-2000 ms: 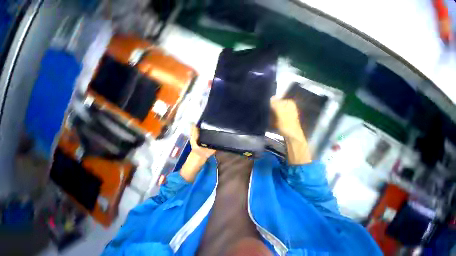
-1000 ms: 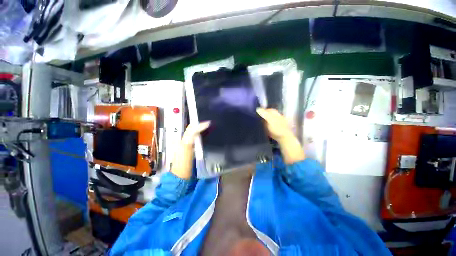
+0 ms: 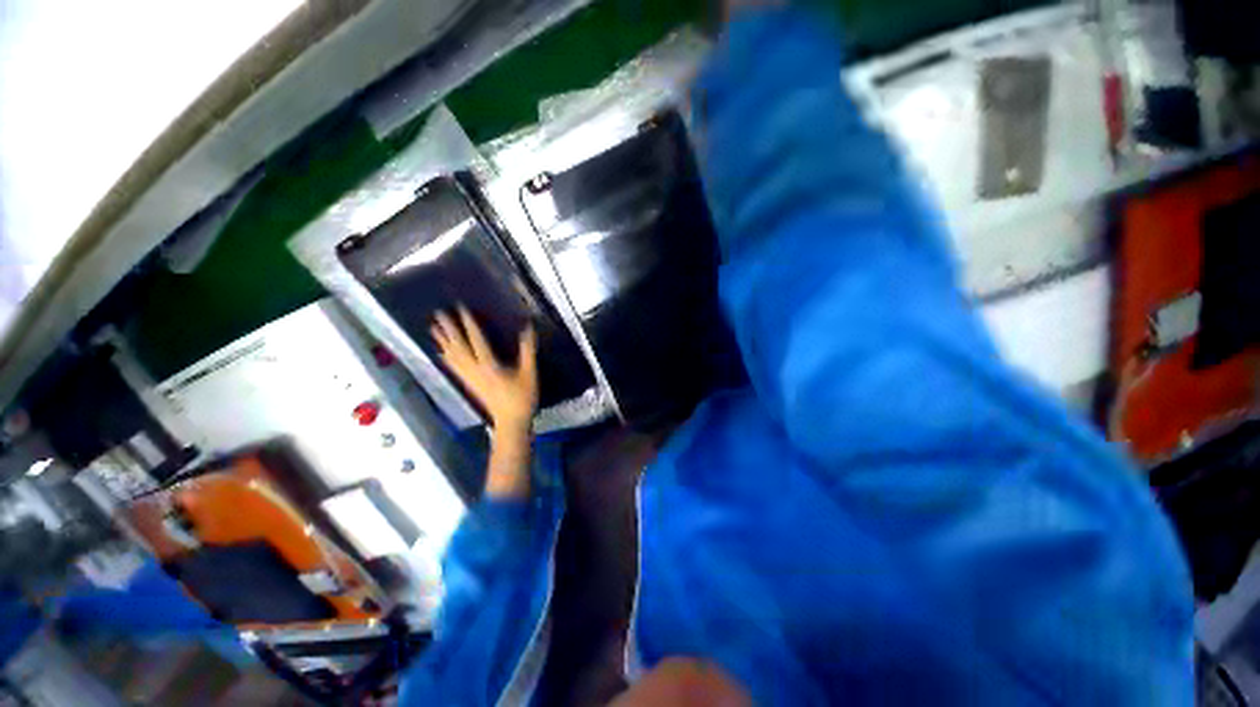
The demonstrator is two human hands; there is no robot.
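Two glossy black panels in white sleeves lie side by side in front of me. My left hand (image 3: 487, 370) rests with fingers spread on the left black panel (image 3: 449, 269). The right black panel (image 3: 629, 263) lies beside it, its right side partly behind my right sleeve. My right arm reaches up and away past this panel. My right hand is almost wholly cut off by the top edge of the picture, so what it does cannot be seen.
A white tabletop edge (image 3: 180, 187) curves across the upper left. Orange fixtures with black panels stand at lower left (image 3: 249, 518) and at right (image 3: 1161, 394). White machine housings with a red button (image 3: 365, 413) flank the panels. A green surface (image 3: 311, 207) shows behind.
The black panel that both hands held is out of the hands. My left hand now lies flat on a panel, and my right arm has swung up and forward. The view has tilted.
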